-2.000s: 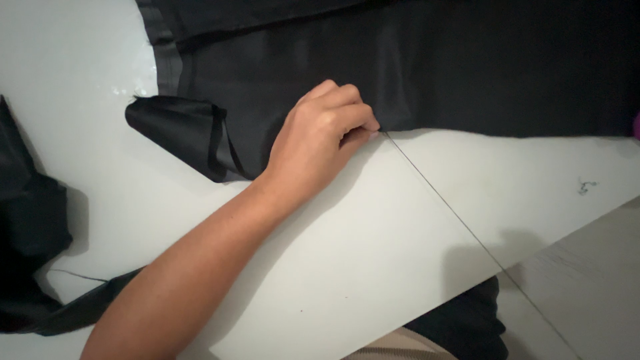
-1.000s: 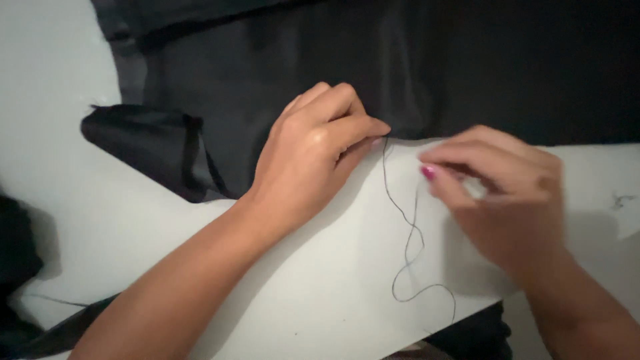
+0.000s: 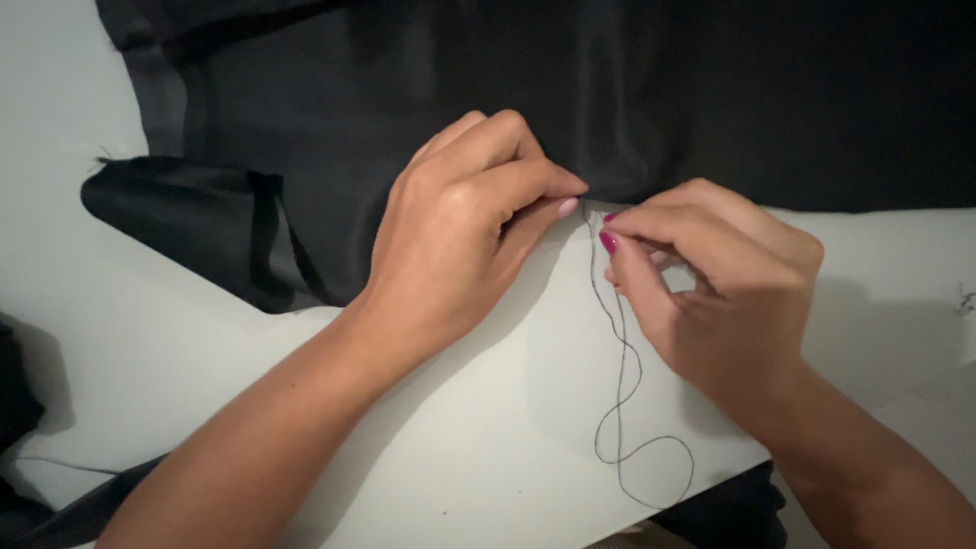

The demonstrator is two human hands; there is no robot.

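Observation:
Black fabric [image 3: 488,69] lies across the upper part of the view, its lower edge pinched between the thumb and index finger of my left hand [image 3: 465,221]. Just right of that pinch, my right hand [image 3: 709,274] has its thumb and index fingertips together near the fabric edge. A needle seems to be between them, but it is too small to tell surely. Dark thread [image 3: 629,374] runs down from the fabric edge, loops over the white table, and rises to my right fingers. A folded fabric corner [image 3: 183,221] with frayed threads lies left of my left hand.
The white table [image 3: 427,457] has a slanting front edge at the lower right. More black cloth [image 3: 15,396] lies at the far left, with a strip [image 3: 99,503] beneath my left forearm. A small tangle of thread [image 3: 965,300] rests at the right edge.
My right hand, out of view two seconds ago, has come in and moved up close to my left fingers. The thread, taut at first, now hangs in loose loops. My left hand keeps its pinch.

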